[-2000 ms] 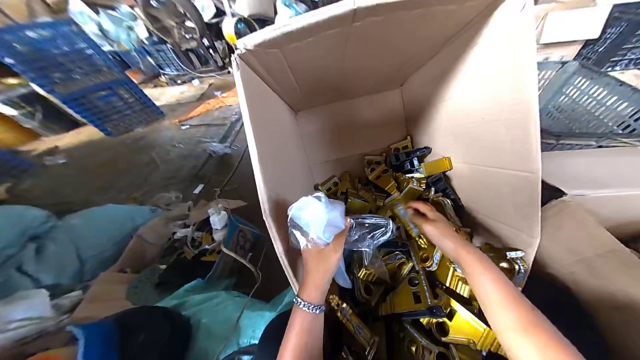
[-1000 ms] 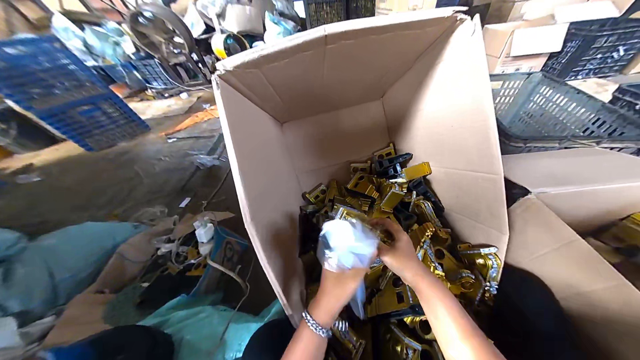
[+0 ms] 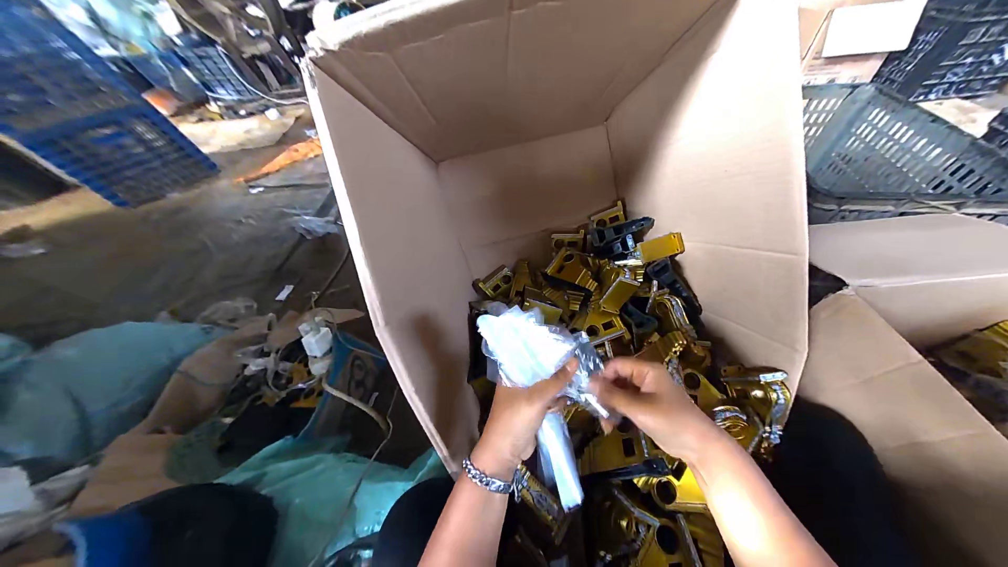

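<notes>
My left hand (image 3: 528, 413), with a chain bracelet at its wrist, grips a bunch of clear plastic bags (image 3: 524, 342) whose lower end hangs below the palm. Close on its right, my right hand (image 3: 642, 398) pinches the edge of the plastic with thumb and fingers. Both hands are over an open cardboard box (image 3: 709, 181). Under them lies a heap of gold-coloured moulded parts (image 3: 618, 291), with black parts (image 3: 673, 283) among them. Part of the heap is hidden by my hands and the plastic.
A second cardboard box (image 3: 890, 370) with gold-coloured parts stands on the right, below a grey-green plastic crate (image 3: 906, 150). Blue crates (image 3: 118, 142) are at the upper left. Green sacks (image 3: 110, 386) and a white cable (image 3: 354, 402) lie at the left.
One second ago my right hand was among the gold parts beside the bags; now it is at the plastic's edge. The bunch is spread more toward the upper left.
</notes>
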